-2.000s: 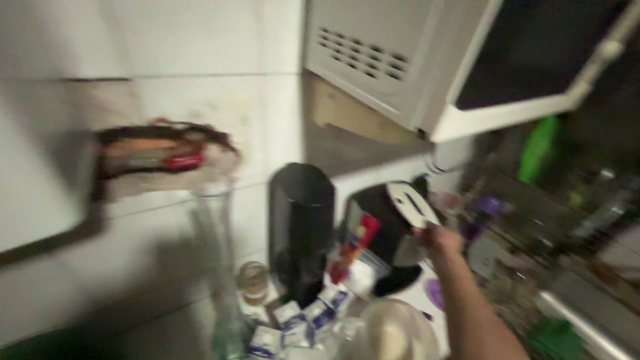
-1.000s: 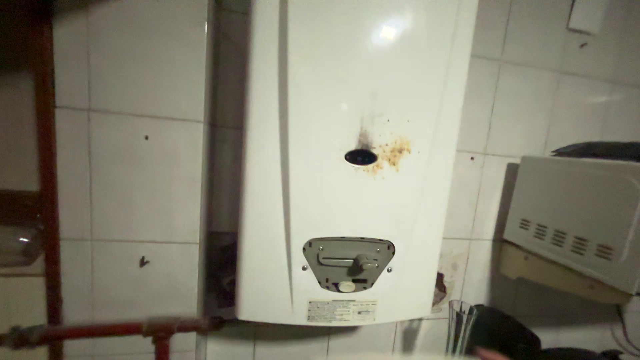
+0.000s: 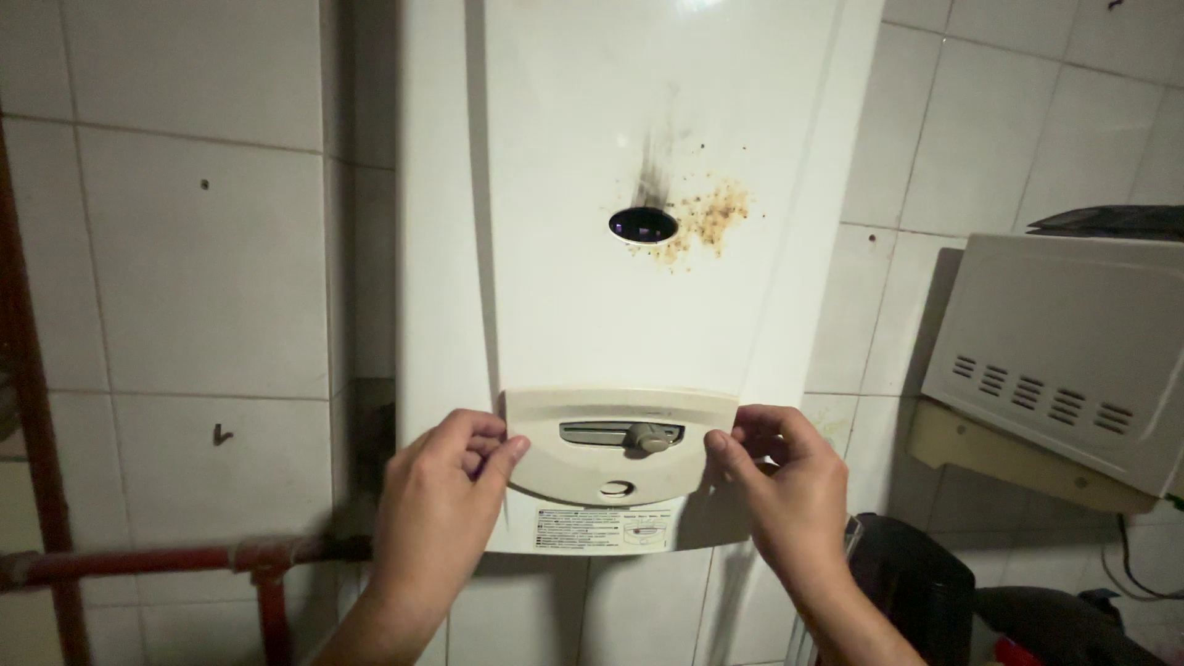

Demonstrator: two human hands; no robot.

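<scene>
A white wall-mounted gas water heater (image 3: 592, 314) fills the middle of the head view, with soot and rust stains around its small oval window (image 3: 643, 225). Between my hands is a cream plastic control cover plate (image 3: 546, 474), lying over the heater's lower front. My left hand (image 3: 444, 499) pinches its left edge and my right hand (image 3: 791, 490) its right edge, thumbs in front. A grey slider knob (image 3: 653, 439) shows through the plate's slot, and a round hole is below it. Under the plate, a printed label (image 3: 601, 530) runs along the heater's bottom.
Red pipes (image 3: 185, 562) run at lower left, and a screw hook (image 3: 220, 435) sticks out of the tiled wall. To the right, a white microwave oven (image 3: 1064, 351) sits on a wall bracket (image 3: 1027, 458). Black appliances (image 3: 916, 583) stand at lower right.
The view has swung from the counter to the heater. One second ago the control area was uncovered; now the cream plate is over it, held by both my hands.
</scene>
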